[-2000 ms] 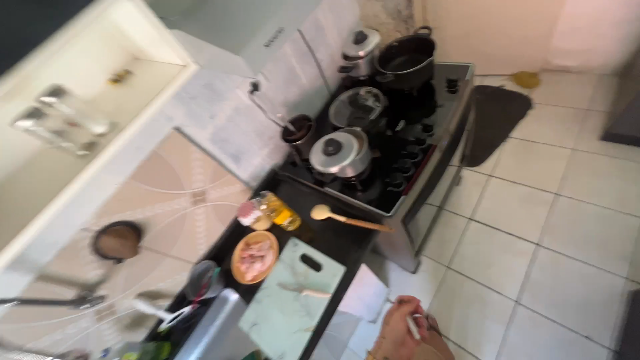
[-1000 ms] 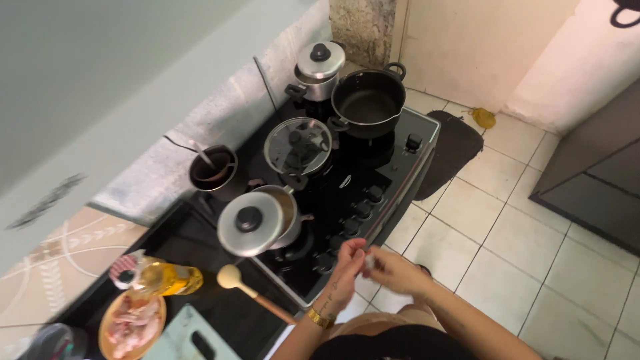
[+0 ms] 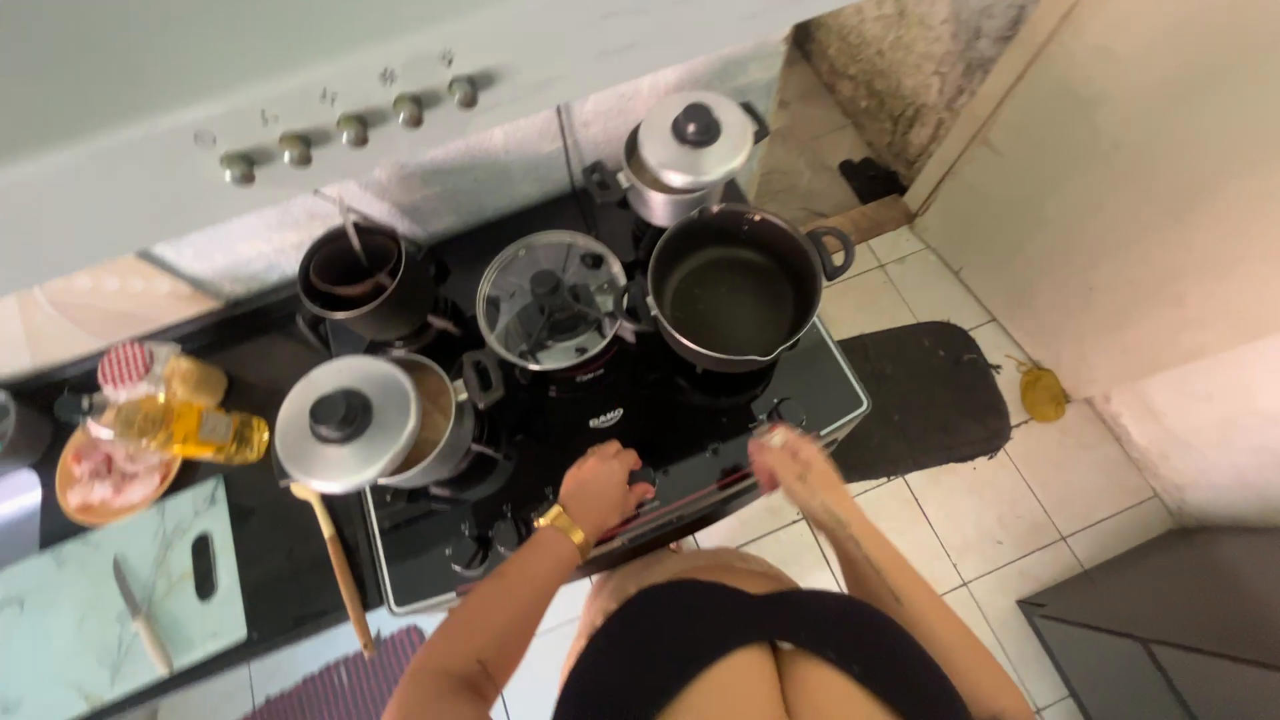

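My left hand (image 3: 600,490), with a gold watch on its wrist, is at a black control knob (image 3: 641,480) on the front of the gas stove (image 3: 400,585); its fingers touch the knob. My right hand (image 3: 790,462) is at the stove's front right corner, close to another knob (image 3: 781,412); whether it holds something small is unclear. Beyond it stands a large dark pot (image 3: 740,290) without a lid. A glass lid (image 3: 550,300) lies in the middle of the stove. At the left, an aluminium pot (image 3: 440,440) is partly covered by its lid (image 3: 350,425).
Another lidded aluminium pot (image 3: 665,200) and a dark pot (image 3: 380,310) stand at the back. On the counter are a wooden spoon (image 3: 340,575), a cutting board (image 3: 60,590) with a knife (image 3: 137,610), an oil bottle (image 3: 190,428) and a plate of raw meat (image 3: 115,480). A range hood (image 3: 500,40) overhangs.
My hands were together in front of the stove one second ago. Now they are apart, the left at a knob and the right at the stove's right corner. The view has moved closer over the stove.
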